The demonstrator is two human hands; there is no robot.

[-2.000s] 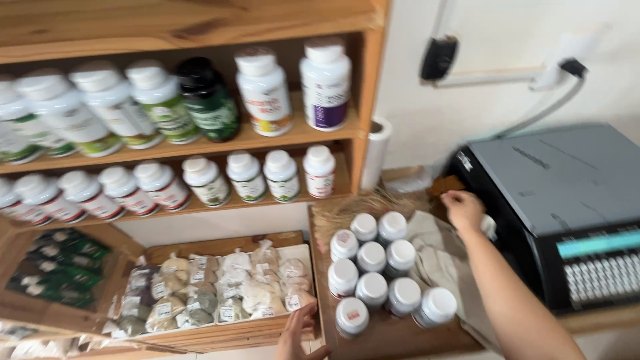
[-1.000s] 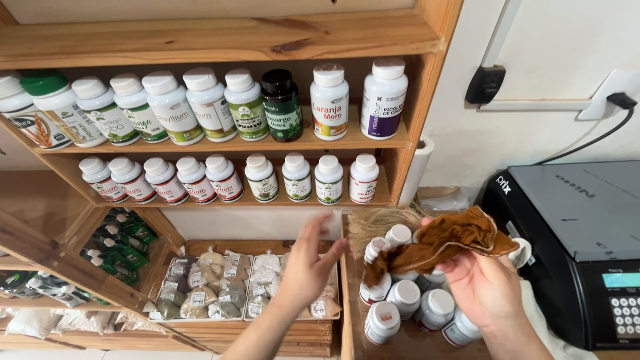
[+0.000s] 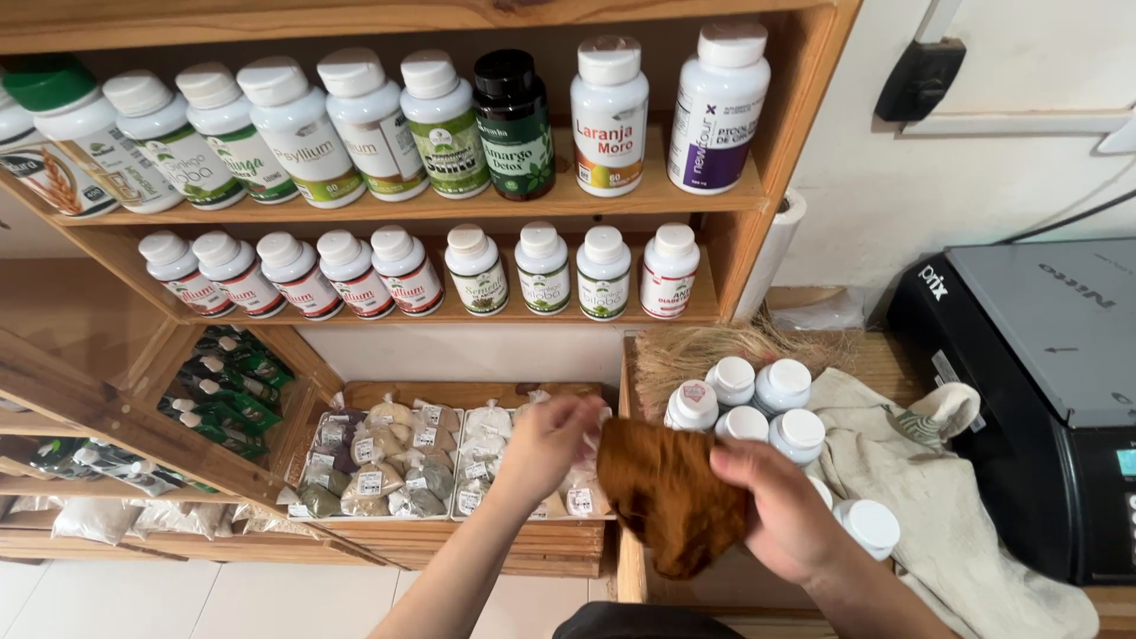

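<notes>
A crumpled brown cloth point(image 3: 679, 497) hangs from my right hand point(image 3: 781, 510), pinched between thumb and fingers. Close to the cloth's upper left edge is my left hand point(image 3: 555, 448), fingers curled; whether it touches the cloth cannot be told. Behind the cloth and my right hand, several white supplement bottles point(image 3: 784, 384) stand grouped on the wooden counter, partly hidden. A beige cloth point(image 3: 923, 497) lies right of them. Farther up, rows of labelled supplement bottles stand on the upper shelf point(image 3: 612, 202) and the lower shelf point(image 3: 497, 319).
A black and grey scale point(image 3: 1047, 328) stands at the right. Dry straw fibres point(image 3: 701, 351) and a white paper roll point(image 3: 777, 244) are behind the bottles. Trays of small powder bags point(image 3: 382, 479) sit below the shelves, beside a wooden rack point(image 3: 266, 470) of green packs at the left.
My right hand first reached beside the scale, then held the brown cloth over the grouped bottles; now the cloth hangs lower and further left. My left hand has come up beside it.
</notes>
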